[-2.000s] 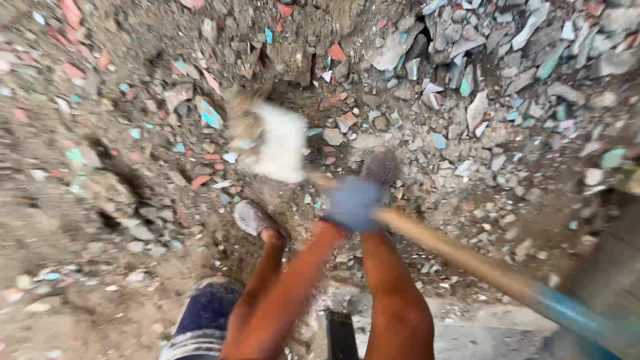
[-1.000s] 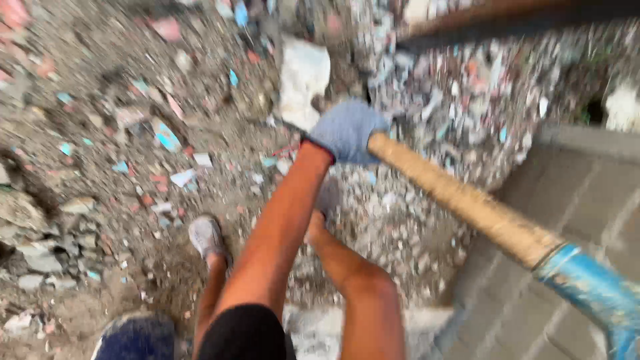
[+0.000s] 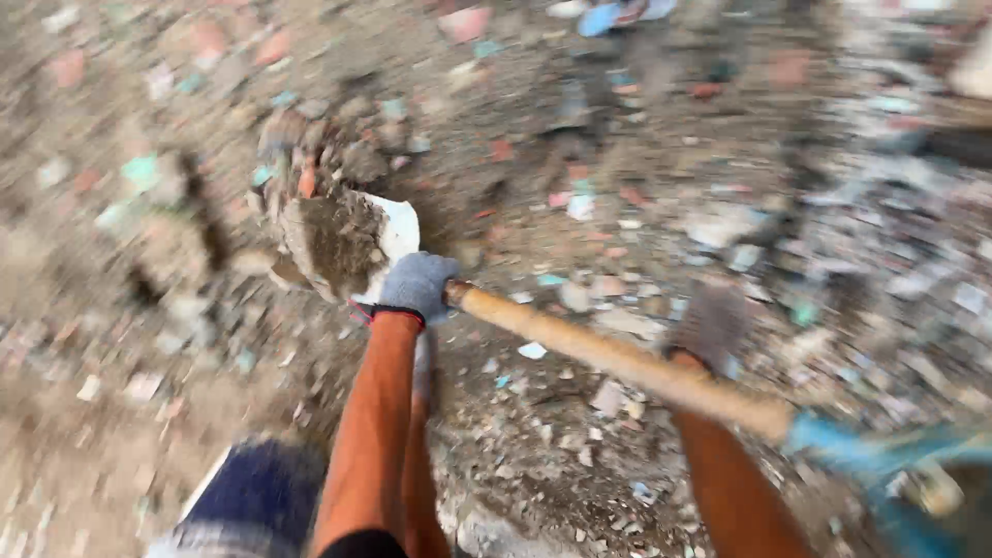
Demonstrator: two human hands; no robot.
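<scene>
My left hand [image 3: 420, 288], in a grey knitted glove with a dark, red-edged cuff, is closed around the lower shaft of a shovel. Just beyond it, the pale metal blade [image 3: 401, 225] bears a heap of brown soil and rubble [image 3: 337, 236]. From the glove the wooden shaft [image 3: 612, 353] slants down to the right, ending in a blue handle [image 3: 845, 446] that is blurred and partly cut off. My right hand is out of view.
Broken, coloured rubble [image 3: 868, 310] and loose soil lie all around. My right shoe [image 3: 709, 325] is beyond the shaft; my left shoe [image 3: 422, 364] is partly behind my forearm. Larger lumps [image 3: 174, 248] lie left of the blade. Much is blurred.
The blade, pale and largely bare in the earlier frames, now carries soil and rubble. My feet are farther apart. The view has shifted strongly, and the block wall seen before is out of sight.
</scene>
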